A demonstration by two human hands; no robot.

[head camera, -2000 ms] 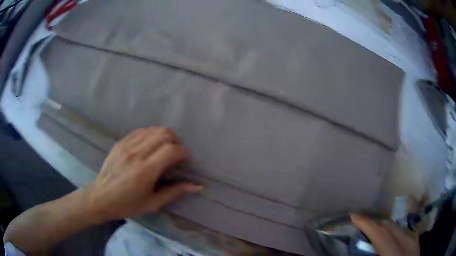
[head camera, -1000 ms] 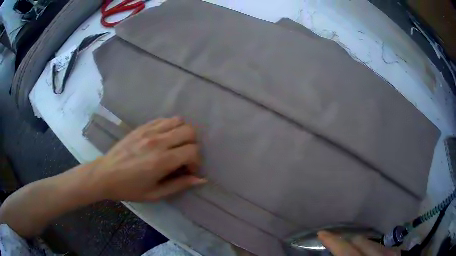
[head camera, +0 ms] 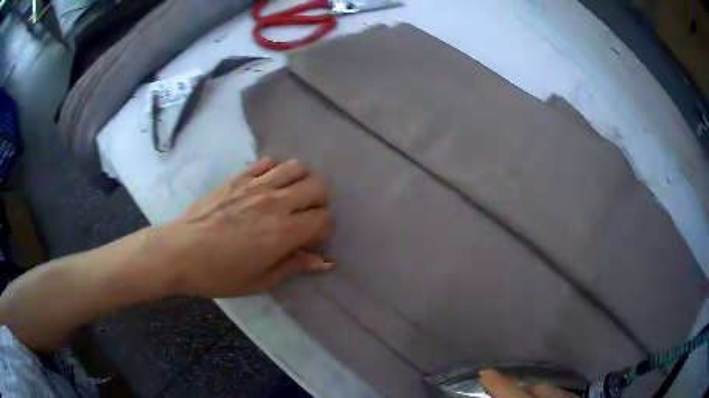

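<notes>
A grey-brown garment panel (head camera: 435, 225) with a long dark fold line lies across the white board. My left hand (head camera: 256, 229) is on the panel's near left edge, fingers curled and thumb low, gripping the narrow folded hem; the hand hides the hem's left end. My right hand (head camera: 517, 386) is at the bottom edge, cut off by the frame, with its fingers over the silver steam iron (head camera: 459, 382). The iron's pointed tip faces left and rests on the hem, right of my left hand.
Red-handled scissors (head camera: 295, 27) lie at the top of the board. A white label (head camera: 175, 89) and a dark fabric strip (head camera: 190, 109) lie upper left. A thick bundle of panels (head camera: 117, 78) hangs over the left end. A green-patterned hose (head camera: 676, 348) runs from the iron.
The view has shifted left, showing more of the scissors and bundle. My left hand has moved left along the hem, covering its end. The iron has slid left along the hem.
</notes>
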